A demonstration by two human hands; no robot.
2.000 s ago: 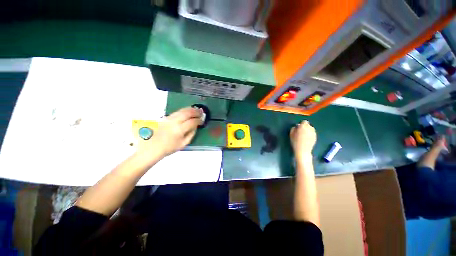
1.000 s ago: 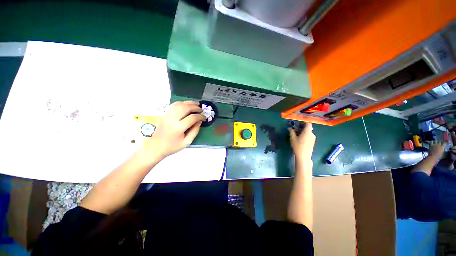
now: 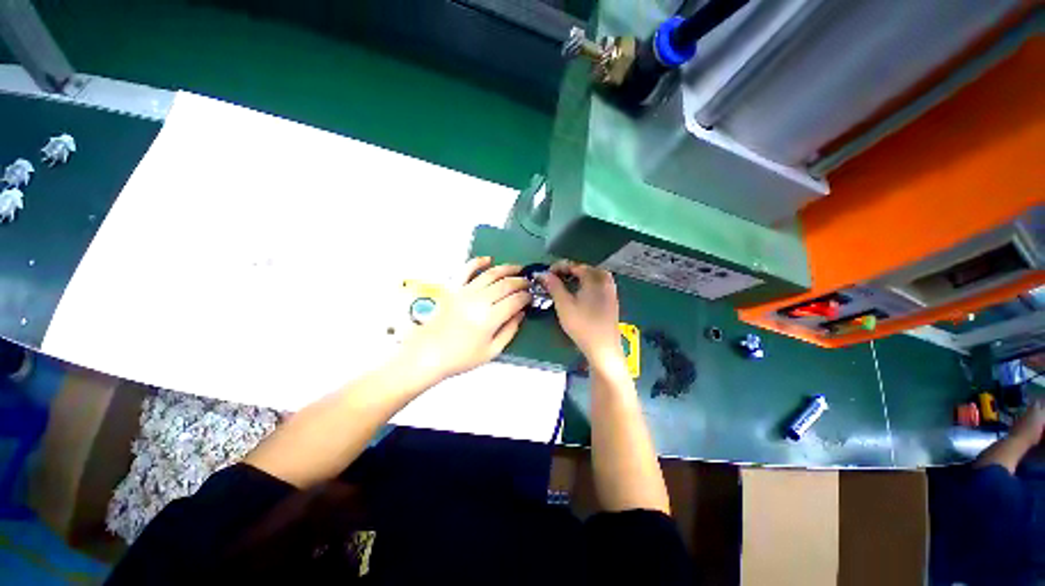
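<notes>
My left hand (image 3: 468,321) and my right hand (image 3: 590,311) meet at the black round press fixture (image 3: 534,272), under the green press head (image 3: 676,223). A small white star-shaped piece (image 3: 542,294) sits at the fixture between my fingertips. The fingers of both hands touch it; whether my right fingertips also hold a small dark part is hidden. The left yellow start button (image 3: 423,309) shows beside my left hand. The right yellow button box (image 3: 629,349) is partly covered by my right wrist. A pile of small dark parts (image 3: 673,369) lies right of it.
White sheet (image 3: 287,252) on the left bench; several loose star pieces (image 3: 57,149) beyond it. Orange control box (image 3: 917,246) overhangs at right. A short cylinder (image 3: 807,418) and a small blue-and-white assembly (image 3: 751,346) lie right. Carton of white pieces (image 3: 195,446) below left. A coworker's arm (image 3: 1020,441) far right.
My right hand has moved left from beyond the dark pile to the fixture, beside my left hand. My left hand stays at the fixture. The view has shifted left, showing the loose star pieces.
</notes>
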